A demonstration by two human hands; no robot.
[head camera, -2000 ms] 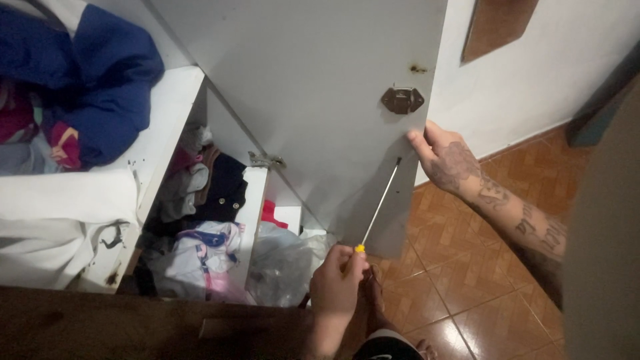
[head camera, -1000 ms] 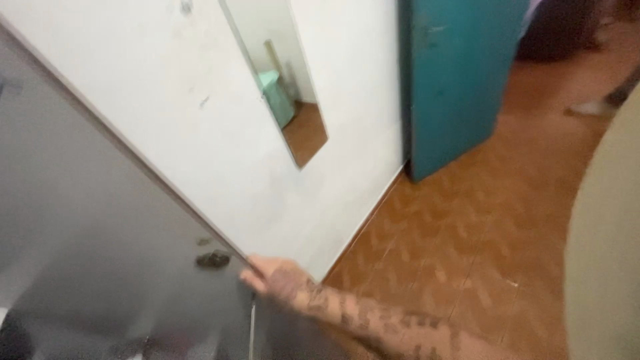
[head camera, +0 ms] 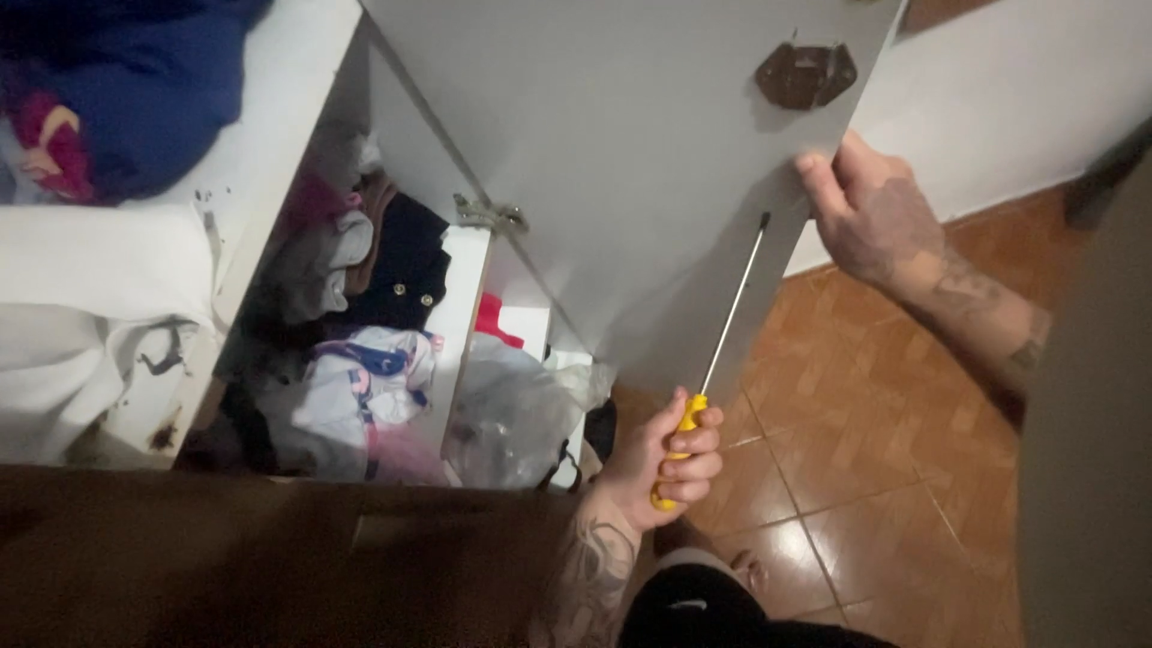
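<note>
My left hand [head camera: 686,459] holds a screwdriver by its yellow handle [head camera: 691,418]. Its thin metal shaft [head camera: 733,306] slants up and right, with the dark tip in front of the grey cabinet door [head camera: 621,153]; contact between tip and door cannot be told. My right hand [head camera: 873,202] grips the door's outer edge, thumb on the near face and fingers hidden behind. Above that hand a dark brown fitting [head camera: 805,76] is fixed on the door. A metal hinge [head camera: 490,214] sits where the door meets the cabinet.
Folded clothes [head camera: 369,387] and a clear plastic bag [head camera: 508,405] lie in the cabinet's compartments. A white shelf edge [head camera: 297,135] bears blue cloth [head camera: 171,99]. A brown surface [head camera: 270,558] runs along the bottom left. Tiled floor [head camera: 864,405] and a white wall [head camera: 1026,108] are at the right.
The view has swung from the wall, mirror and teal door back to the open cabinet. My right hand stays at the door edge. The screwdriver, out of clear sight one second ago, shows again in my left hand.
</note>
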